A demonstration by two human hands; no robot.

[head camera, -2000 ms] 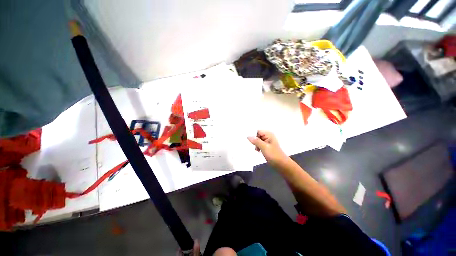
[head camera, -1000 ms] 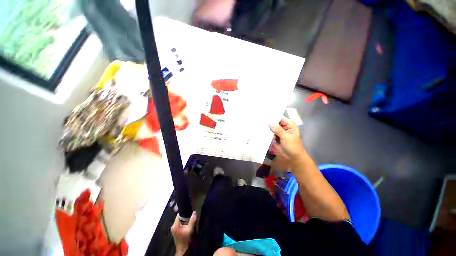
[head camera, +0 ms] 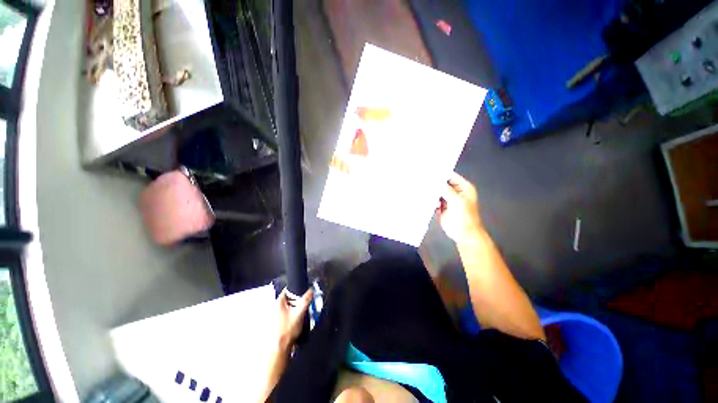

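My left hand (head camera: 293, 315) is closed around the lower end of a long black roll (head camera: 290, 157), which stands up and runs out of the top of the view. My right hand (head camera: 460, 206) grips the lower right edge of a large white sheet (head camera: 417, 118). Several orange-red patches show on the left part of the sheet. The sheet is held in the air in front of me, just right of the roll.
A white table (head camera: 205, 346) is at the lower left, near a pink seat (head camera: 175, 206). Another table (head camera: 187, 55) holds leopard-print material (head camera: 132, 63). A blue tub (head camera: 590, 354) is beside me on the right. A blue machine (head camera: 543, 47) stands ahead right.
The view has turned right, away from the white worktable. My right hand was empty at first, then took hold of the sheet and lifted it off the table. My left hand still holds the roll.
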